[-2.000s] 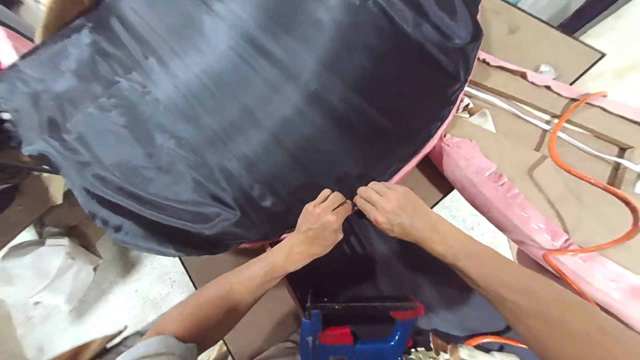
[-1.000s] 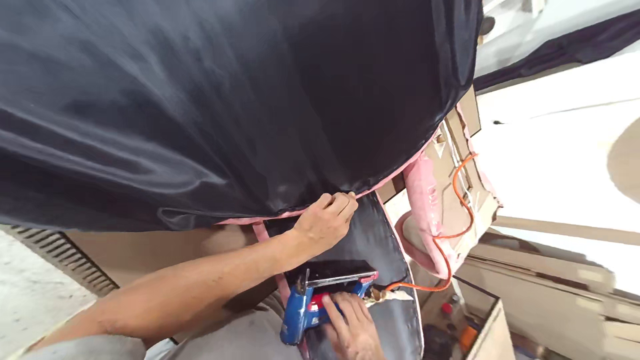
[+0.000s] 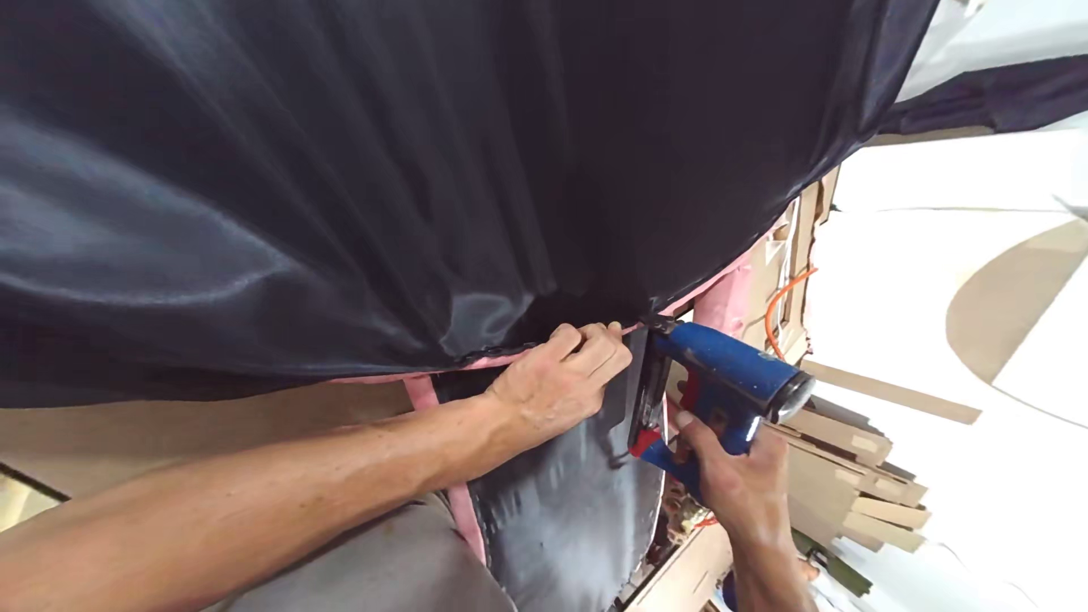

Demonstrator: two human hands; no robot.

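Note:
Black lining fabric (image 3: 476,153) spreads over a large piece with pink fabric (image 3: 382,376) showing along its lower edge. My left hand (image 3: 565,378) pinches the black fabric's edge at that pink border. In my right hand (image 3: 739,472) is a blue pneumatic staple gun (image 3: 731,365) with red parts, its nose against the edge just right of my left fingertips. Below them lies a narrower black-covered panel (image 3: 569,510) with pink strips at its sides.
An orange air hose (image 3: 775,310) curves at the right, near a pink fabric roll (image 3: 725,302). Stacked brown boards (image 3: 858,476) lie at the lower right. A large white surface (image 3: 892,314) with a rounded brown shape extends beyond. A grey-clad leg (image 3: 382,569) is at the bottom.
My right hand left the fabric edge, took hold of the staple gun that lay on the lower panel, and raised it to the edge. My left hand remains at the fabric edge. The view has shifted.

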